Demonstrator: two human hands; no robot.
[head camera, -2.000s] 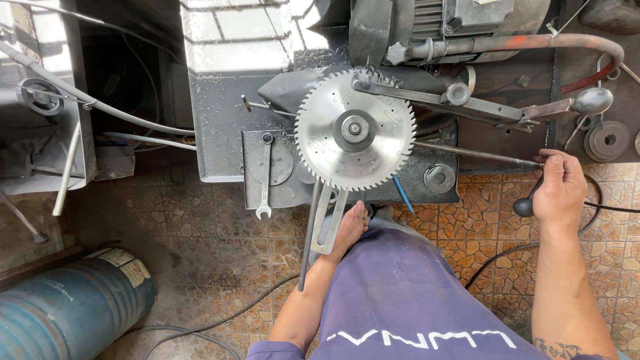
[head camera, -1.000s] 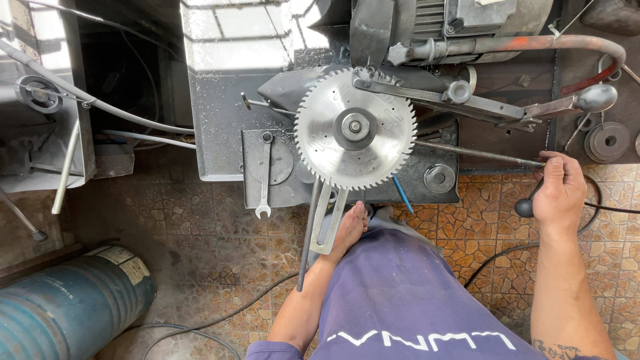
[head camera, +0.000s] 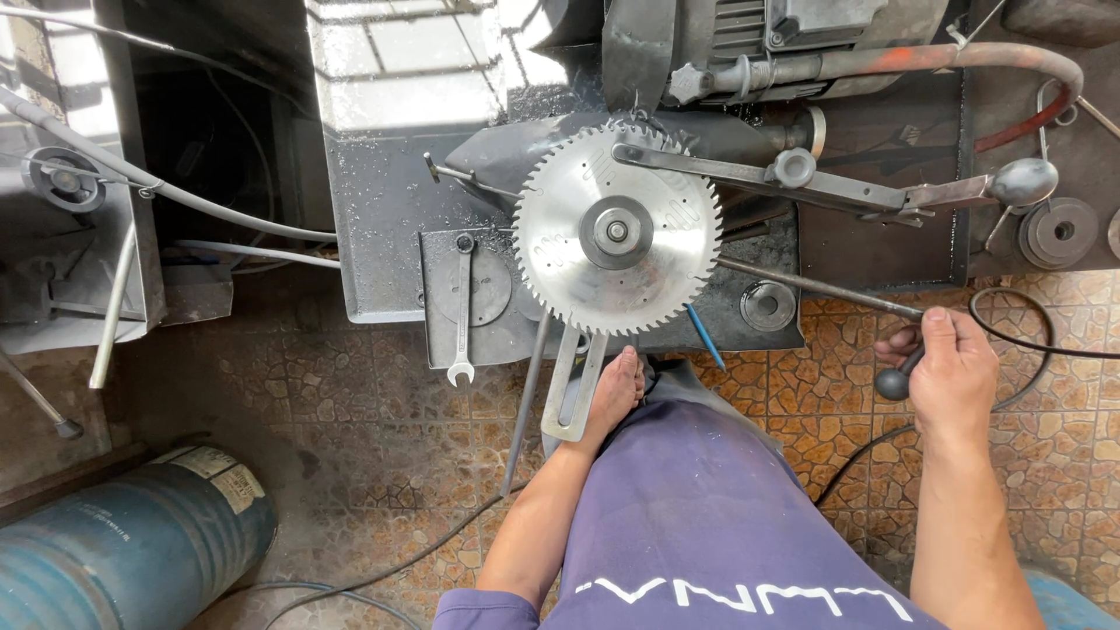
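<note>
A toothed circular saw blade sits on a central hub, with a metal arm reaching over its upper right. Below the blade hangs a slotted metal bracket. My left hand is beside this bracket, just under the blade's lower edge; its fingers are partly hidden, so its hold is unclear. At the right, my right hand is closed around the end of a long metal rod, by a black ball knob. The rod runs left behind the blade.
An open-end wrench lies on the metal plate left of the blade, and a blue rod pokes out below. An electric motor with a hose is above. A blue drum stands lower left; black cable crosses the tiled floor.
</note>
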